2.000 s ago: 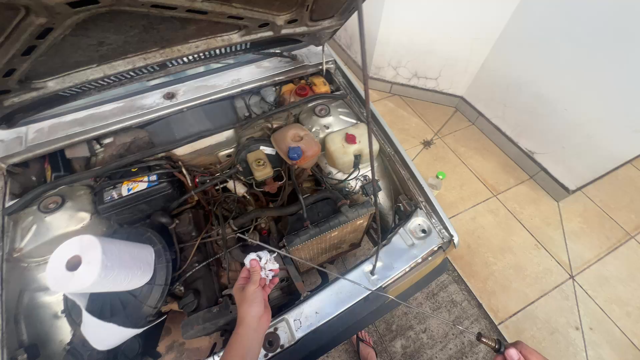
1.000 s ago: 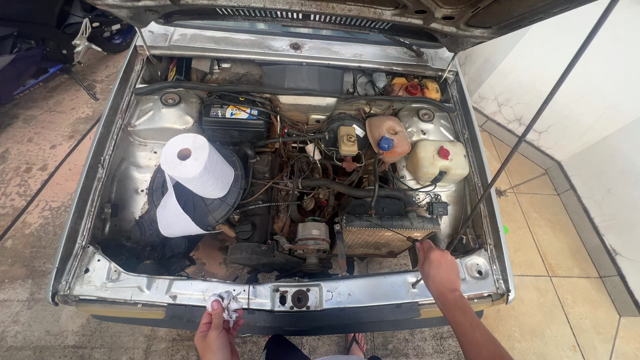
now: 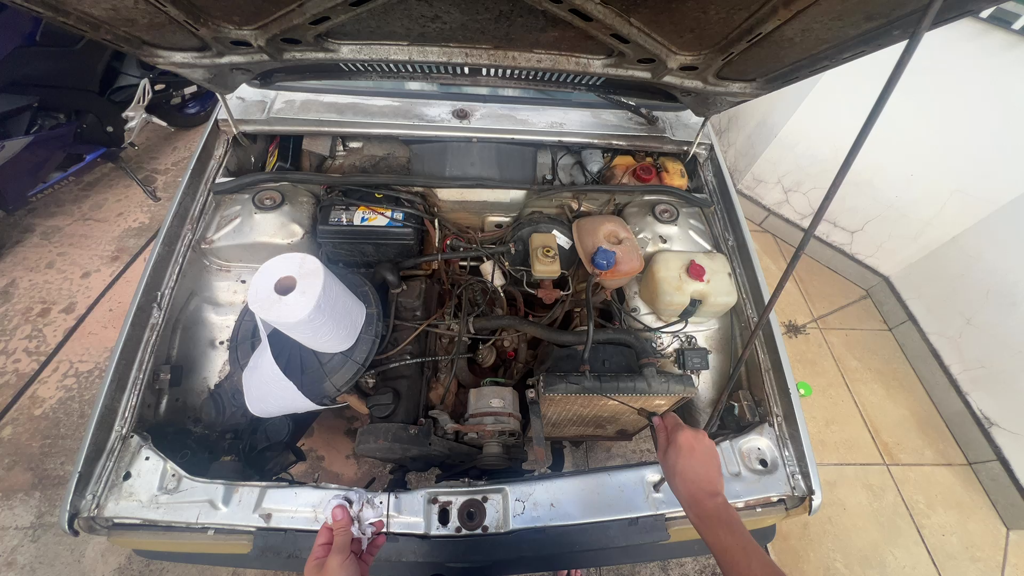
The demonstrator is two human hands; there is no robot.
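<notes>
My left hand (image 3: 344, 548) pinches a crumpled white paper towel (image 3: 358, 512) over the front crossmember (image 3: 576, 506) of the car. At the radiator (image 3: 596, 410), my right hand (image 3: 688, 456) is closed on a thin rod, perhaps a dipstick (image 3: 628, 406), whose tip lies over the radiator's face. A paper towel roll (image 3: 306, 302) with a loose sheet hanging down rests on the round black air cleaner housing (image 3: 372, 320). Right of centre are the coolant tank (image 3: 612, 240) with a blue cap and a whitish reservoir (image 3: 684, 284) with a red cap. The alternator (image 3: 490, 412) is left of the radiator.
The raised hood (image 3: 448, 32) hangs over the back of the engine bay. A prop rod (image 3: 824, 212) slants down at the right. The battery (image 3: 370, 228) sits at the back left. A motorcycle (image 3: 56, 120) stands at far left, and a white wall (image 3: 944, 160) at right.
Two seconds ago my right hand held the rod's end at the lower right, away from the car; now it is at the radiator. My left hand has moved from over the engine to the front edge.
</notes>
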